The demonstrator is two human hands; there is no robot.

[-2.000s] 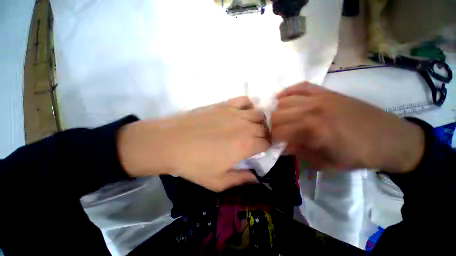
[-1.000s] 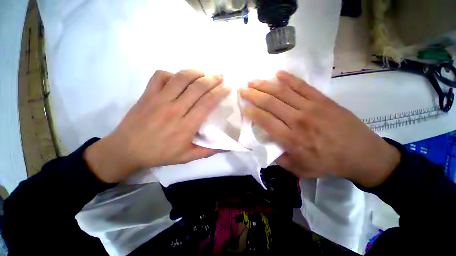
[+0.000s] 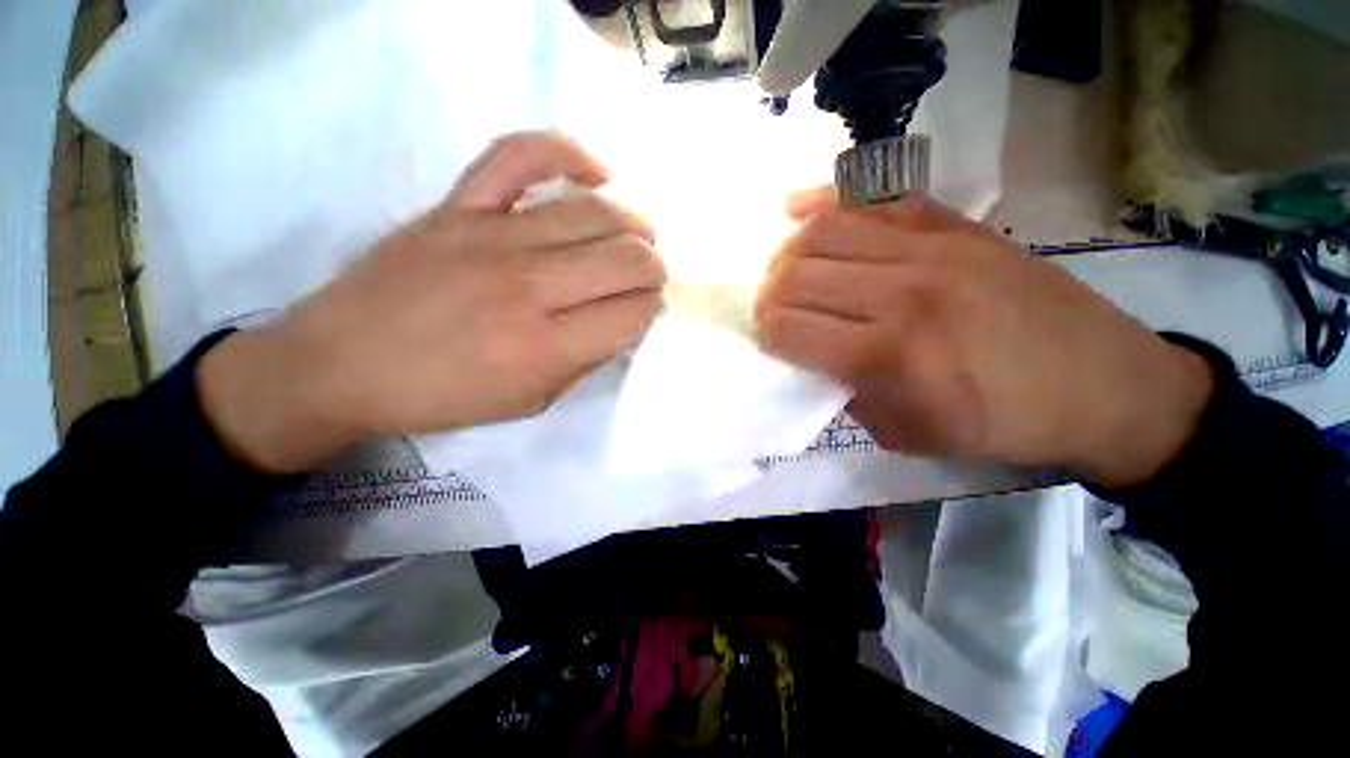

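Note:
White fabric (image 3: 333, 126) lies on the table in front of the machine, with a pointed folded flap (image 3: 703, 400) between my hands. My left hand (image 3: 489, 289) has its fingers bent on the fabric, with cloth showing by the thumb side. My right hand (image 3: 925, 319) has its curled fingers on the fabric's other side, just below the knurled knob (image 3: 884, 166). The fingertips of both hands are partly lost in the lamp glare. The presser foot area of the sewing machine (image 3: 711, 37) is above the hands.
Black scissors (image 3: 1310, 296) and a green-handled tool (image 3: 1303, 205) lie at the right, near a pale thread tuft (image 3: 1162, 163). A dark pad (image 3: 1059, 37) is on the machine bed. A brown strip (image 3: 96, 267) lies at the left. The printed ruler (image 3: 378, 489) runs along the front edge. White cloth (image 3: 985, 607) hangs below.
The fabric has shifted, uncovering the ruler along the front edge. My hands have moved apart from where they met two seconds ago. The head view has shifted slightly.

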